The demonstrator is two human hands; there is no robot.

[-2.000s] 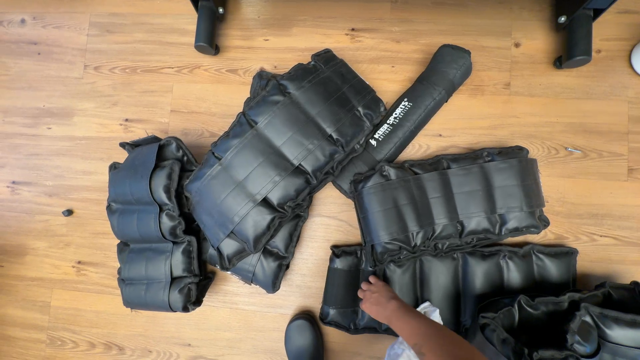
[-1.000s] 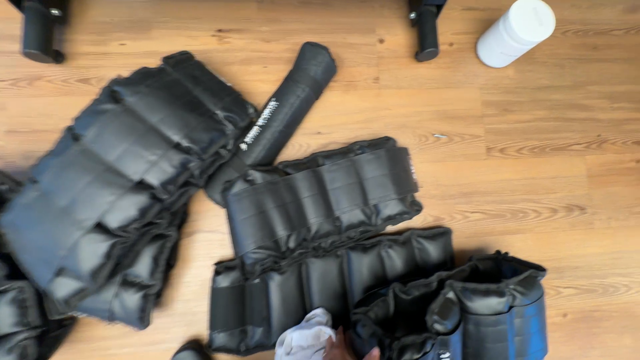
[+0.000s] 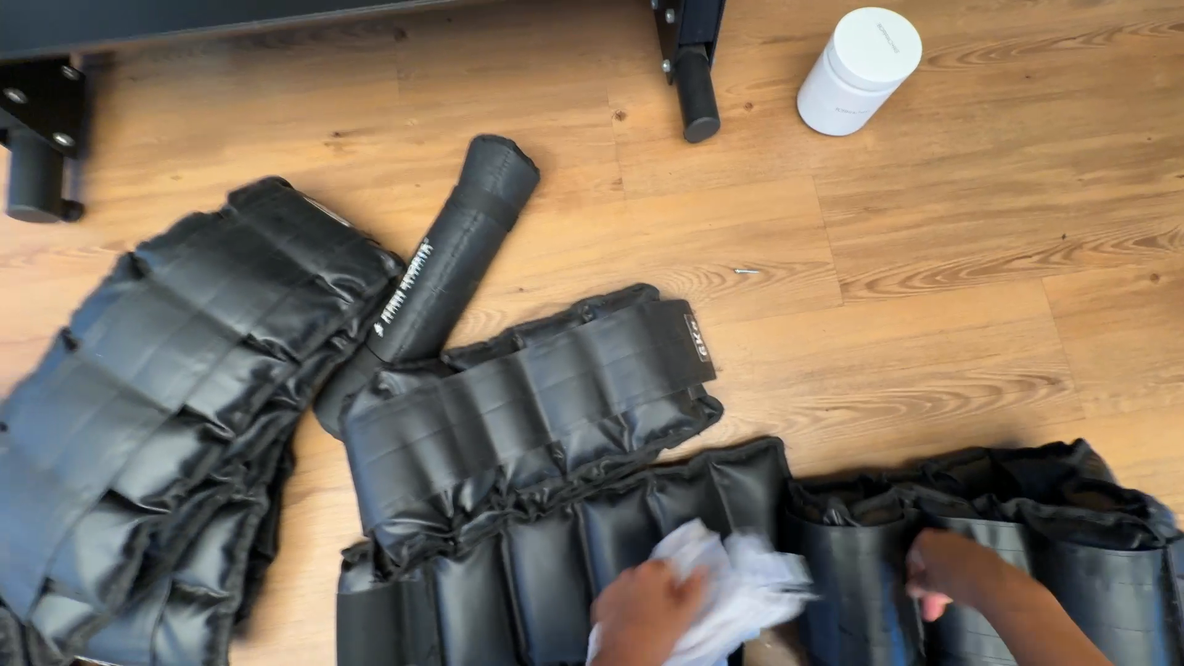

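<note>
My left hand (image 3: 647,606) is closed on a crumpled white cloth (image 3: 731,587), blurred by motion, over a black segmented ankle weight (image 3: 546,564) at the bottom centre. Farther right, my right hand (image 3: 957,573) bends its fingers against the side of a curled black weight (image 3: 999,555) that stands on its edge; whether it grips is unclear. Behind the flat weight lies another strapped weight (image 3: 546,388) with a small tag. Its left end touches a rolled black padded sleeve (image 3: 453,250) bearing white writing. Overlapping segmented weights (image 3: 194,351) fill the left side.
A white lidded jar (image 3: 860,74) stands on the wood floor (image 3: 953,222) at the upper right. Dark metal furniture feet (image 3: 696,92) are at the top centre and the top left (image 3: 37,157). A tiny metal piece (image 3: 746,271) lies on the floor.
The view has shifted to the right. My right hand now shows at the curled weight, and the white cloth in my left hand is raised over the flat weight.
</note>
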